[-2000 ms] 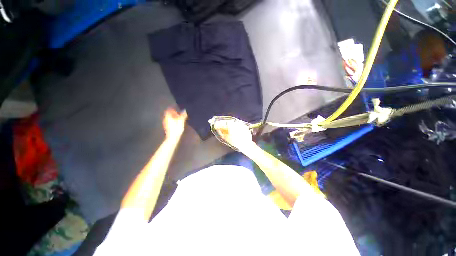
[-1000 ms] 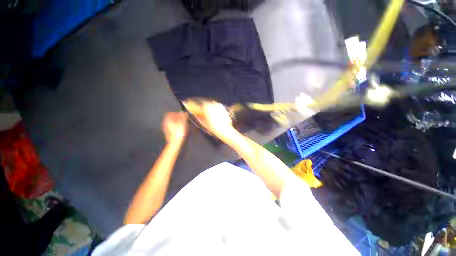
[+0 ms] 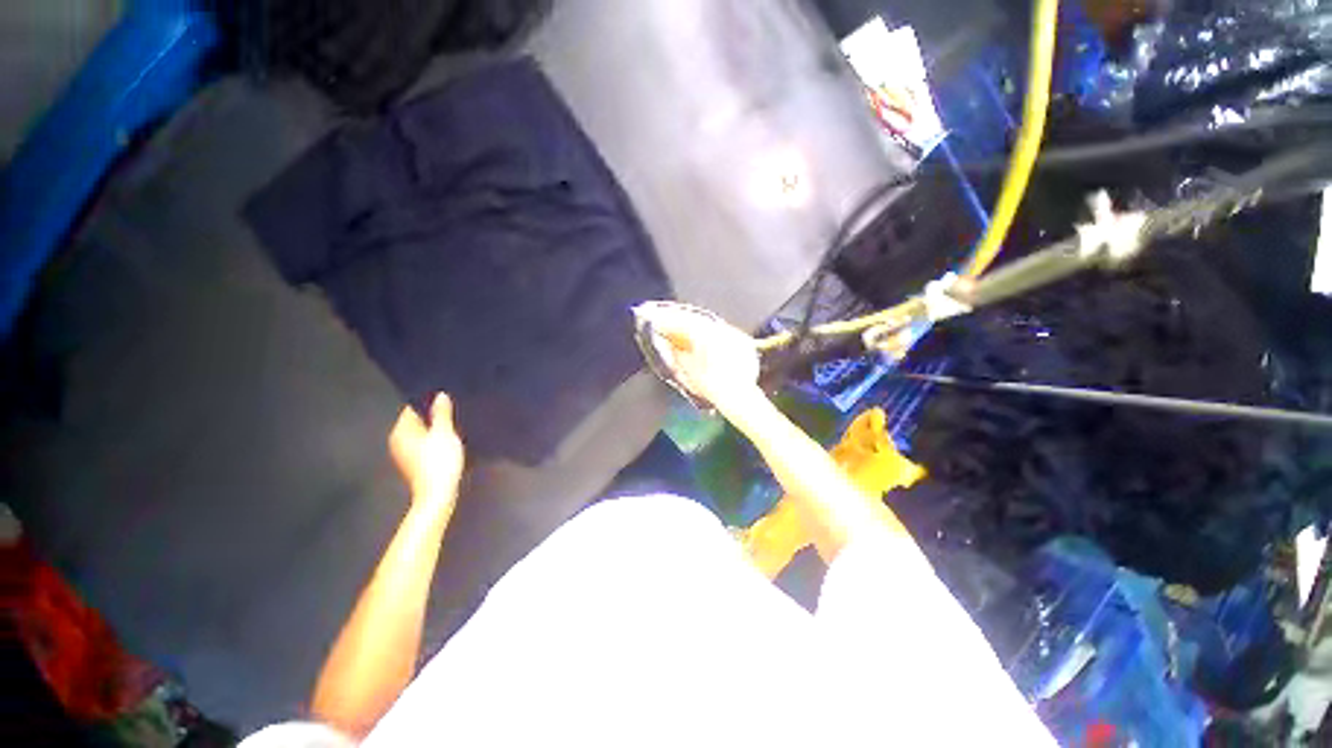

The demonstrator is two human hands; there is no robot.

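Observation:
A dark navy skirt (image 3: 482, 263) lies flat on the grey padded pressing table (image 3: 190, 439), its wider end toward me and a few creases near its far end. My right hand (image 3: 709, 358) is closed on the steam iron (image 3: 653, 333), whose silver pointed plate shows at the skirt's lower right corner. The iron's handle is mostly hidden by my hand. My left hand (image 3: 428, 450) is at the skirt's near left edge, thumb and fingers apart. Whether its fingertips pinch the cloth is hard to tell.
A yellow steam hose (image 3: 1026, 154) and black cable (image 3: 855, 219) run right from the iron. A black garment pile (image 3: 373, 44) and blue board (image 3: 91, 161) are at the far edge. The blue crate (image 3: 862, 383) and yellow-orange cloth (image 3: 872, 456) are below right; a red bag (image 3: 66, 636) is left.
The view has shifted, so the skirt appears further left. The iron has moved from the skirt's near left edge to its right corner. My left hand's fingers have spread.

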